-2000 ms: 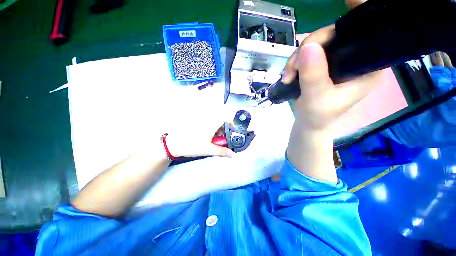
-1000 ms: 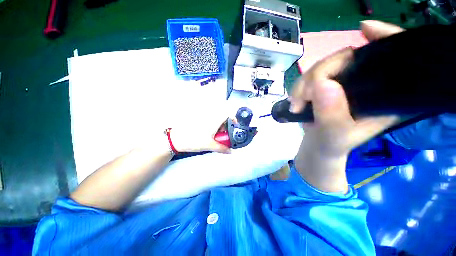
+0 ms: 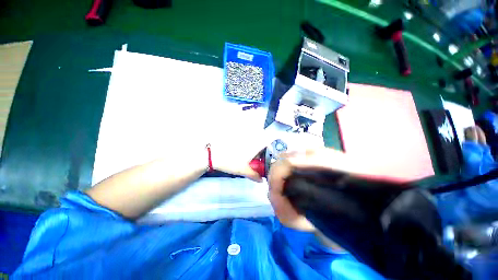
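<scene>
My left hand [image 3: 235, 164], with a red band at the wrist, holds the red-and-black power tool body [image 3: 258, 164] over the white work mat [image 3: 147, 109]. Its grey head, with a round opening, shows just above my right hand. My right hand [image 3: 292, 183], blurred, is closed around the large black electric screwdriver [image 3: 355, 213], which points towards the tool head. The screwdriver's nose and bit are hidden behind my fingers, so I cannot tell whether the bit touches the head.
The blue screw bin [image 3: 268, 74] and white-grey screw feeder [image 3: 322, 97] stand behind the hands. A pinkish mat [image 3: 382, 126] lies right of the feeder. More tool bodies [image 3: 402, 54] lie along the green bench. A black parts tray [image 3: 443, 139] and another person's hand [image 3: 475, 134] are far right.
My right hand and the screwdriver have moved from beside the feeder down and left to the tool head. My view has shifted, so the bench things appear lower and further right.
</scene>
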